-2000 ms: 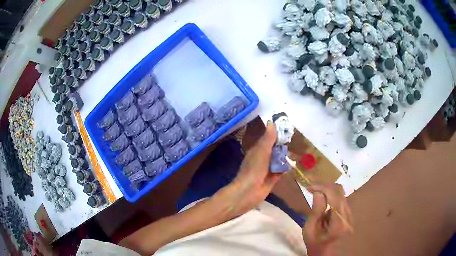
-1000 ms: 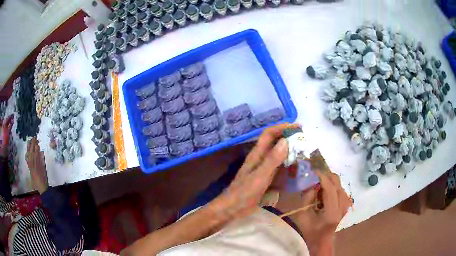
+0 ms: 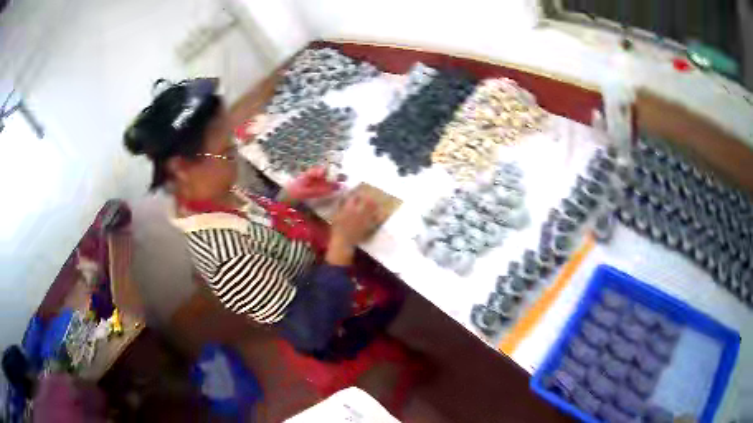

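Note:
Neither of my hands is in the picture. The blue tray [image 3: 541,382] lies nearest me at the lower right, cut off by the bottom edge. Purple-grey figurine bodies [image 3: 619,351] lie in rows on its white liner. The orange strip [image 3: 549,295] lies left of the tray. Assembled figurines [image 3: 528,268] stand in a narrow double line beside the strip, dark discs upward. More assembled figurines [image 3: 693,206] stand in tight rows behind the tray. The view is somewhat blurred.
A person [image 3: 248,256] in a striped top sits at the table's left side, hands over a brown board [image 3: 384,202]. Pale grey [image 3: 471,219], cream-yellow [image 3: 487,124] and dark [image 3: 421,120] heaps lie on the table. A blue bag [image 3: 223,380] is on the floor.
The view has swung far to the left. The tray has shifted to the lower right. My hands, the held figurine, the stick and the pale pile have left the picture.

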